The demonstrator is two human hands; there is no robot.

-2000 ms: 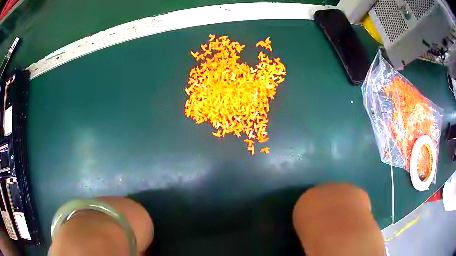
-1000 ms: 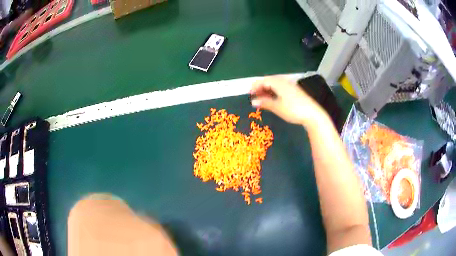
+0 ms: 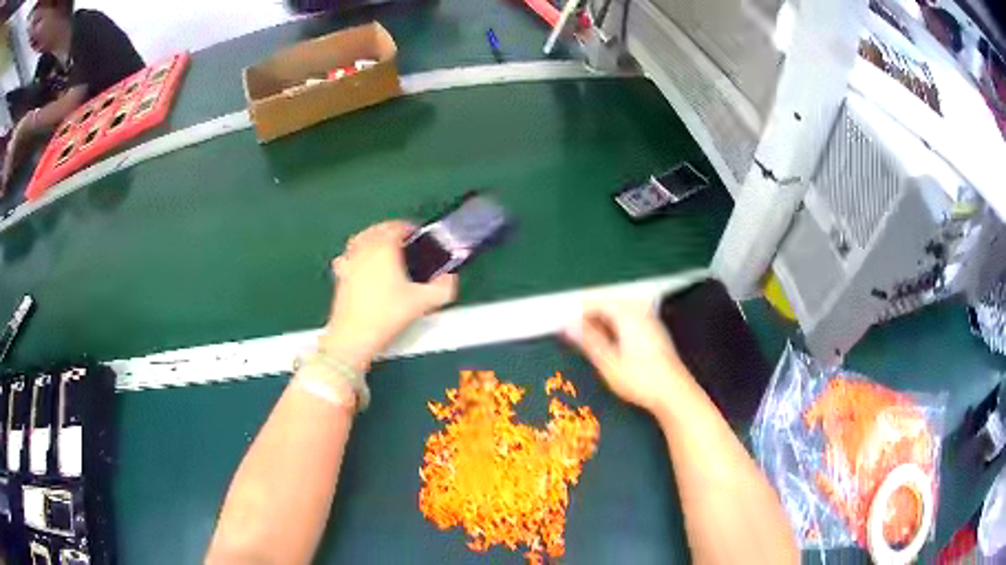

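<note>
My left hand (image 3: 381,281), with a pale bangle at the wrist, holds a handset (image 3: 458,237) by its dark-screen end over the green belt. The handset is tilted and blurred. My right hand (image 3: 629,348) is at the pale rail, its fingers bent together and blurred; whether it holds anything small cannot be told. The pile of small orange parts (image 3: 502,469) lies on the green bench below and between my hands.
Another handset (image 3: 662,191) lies on the belt at right. Beyond are a cardboard box (image 3: 322,83), a red tray (image 3: 108,124) and a seated person. A black tray (image 3: 97,475) is at left. A black smartphone or case (image 3: 715,344), plastic bag (image 3: 794,441), tape roll (image 3: 901,513) and grey post (image 3: 789,155) are at right.
The view has tilted up towards the belt. My left hand has reached out over the belt and taken hold of a handset. My right hand remains near the rail, and another handset has come into view.
</note>
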